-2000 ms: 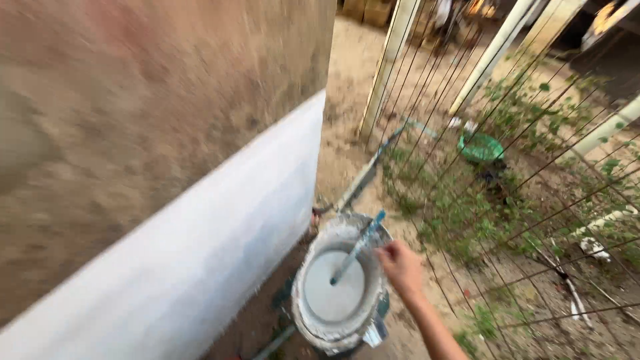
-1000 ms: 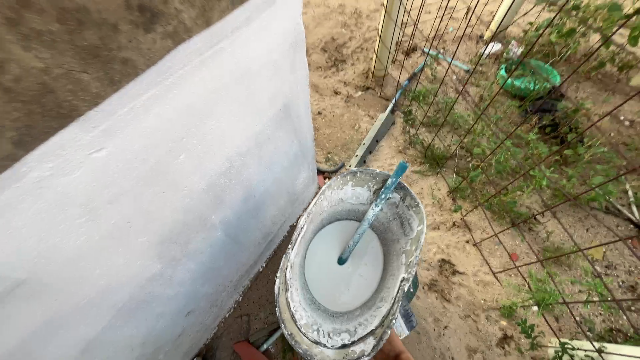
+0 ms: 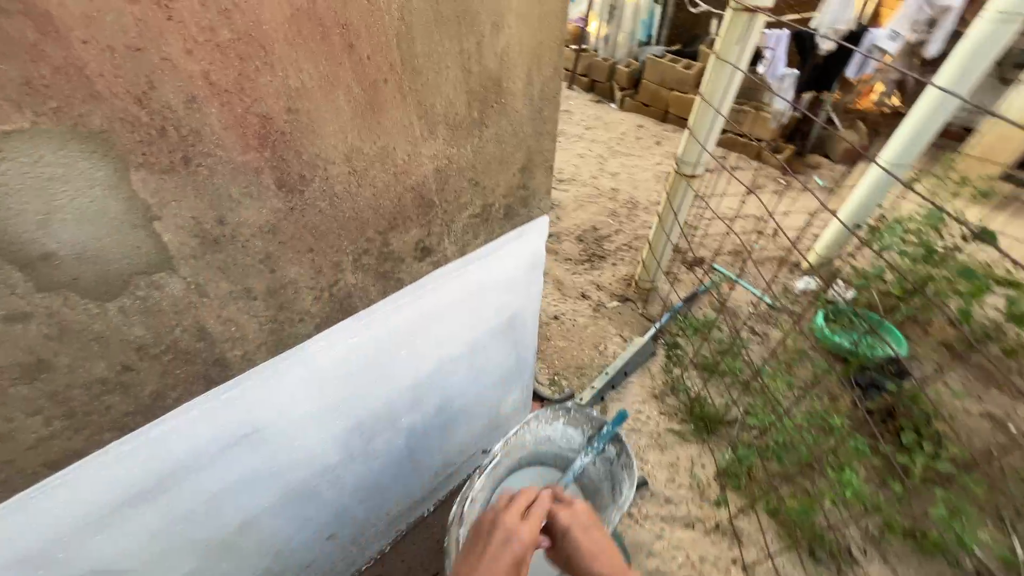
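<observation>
A paint-crusted bucket (image 3: 620,472) holding whitish liquid stands at the bottom centre, close to the wall. A blue stick or handle (image 3: 596,450), smeared with paint, leans out of it toward the upper right. Over the bucket, my left hand (image 3: 504,528) and my right hand (image 3: 578,530) come together, fingers bent and touching. Whether anything is between the fingers cannot be told; the lower end of the stick passes behind them. To the left, the wall has a white painted lower band (image 3: 360,416) under bare brown plaster (image 3: 320,160).
A wire fence with pale posts (image 3: 704,136) runs along the right, with weeds (image 3: 840,448) and a green basin (image 3: 860,334) behind the mesh. A metal bar (image 3: 620,372) lies on the sand beyond the bucket. Concrete blocks (image 3: 672,74) and hanging laundry are farther back.
Both hands are now together over the bucket; one second ago only part of a hand showed below its rim. The view has tilted up, showing more of the wall and yard.
</observation>
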